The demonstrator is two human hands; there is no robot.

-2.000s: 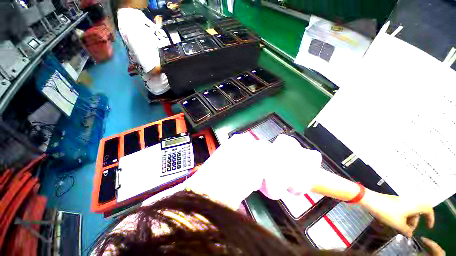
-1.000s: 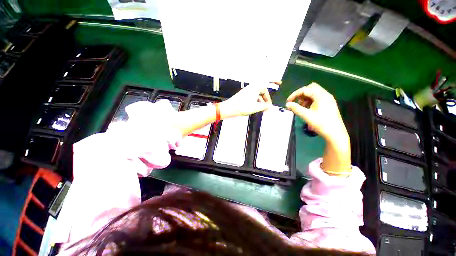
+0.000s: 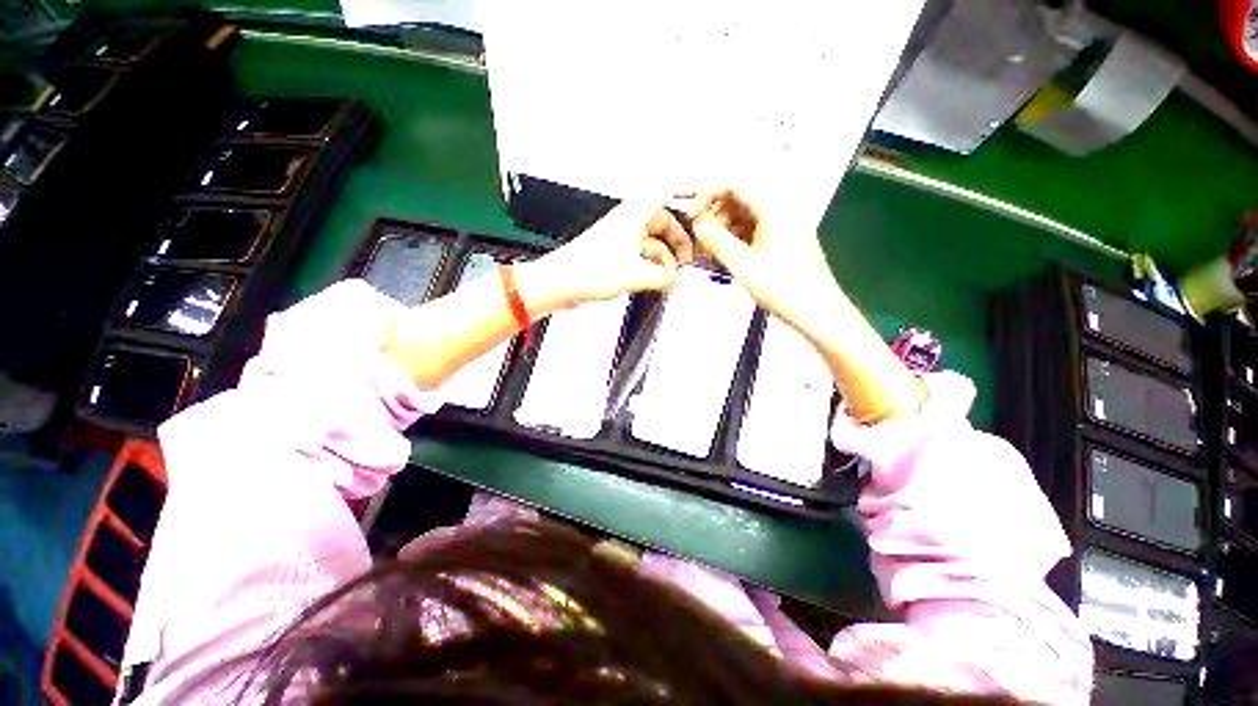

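Observation:
A long black phone tray [image 3: 607, 452] lies in front of me with five phones in a row. The fourth phone [image 3: 683, 366] from the left has a white screen, as does the fifth phone [image 3: 784, 407]. The leftmost phone [image 3: 404, 265] looks grey. My left hand [image 3: 649, 251], with a red band at the wrist, is at the upper end of the fourth phone, its fingers curled. My right hand [image 3: 752, 251] is close beside it, fingers bent over the same end. Whether either hand grips anything is hidden by the fingers.
A large white board [image 3: 676, 97] stands behind the tray. Black trays of dark phones are at left [image 3: 207, 235] and right [image 3: 1145, 407]. A red-orange tray [image 3: 86, 586] is at lower left. A small pink item [image 3: 916, 349] lies right of the work tray, by my right forearm.
The view has swung right from the neighbouring station to the work tray. Over the last second both hands moved left, from the top of the fifth phone to the fourth, and came closer together.

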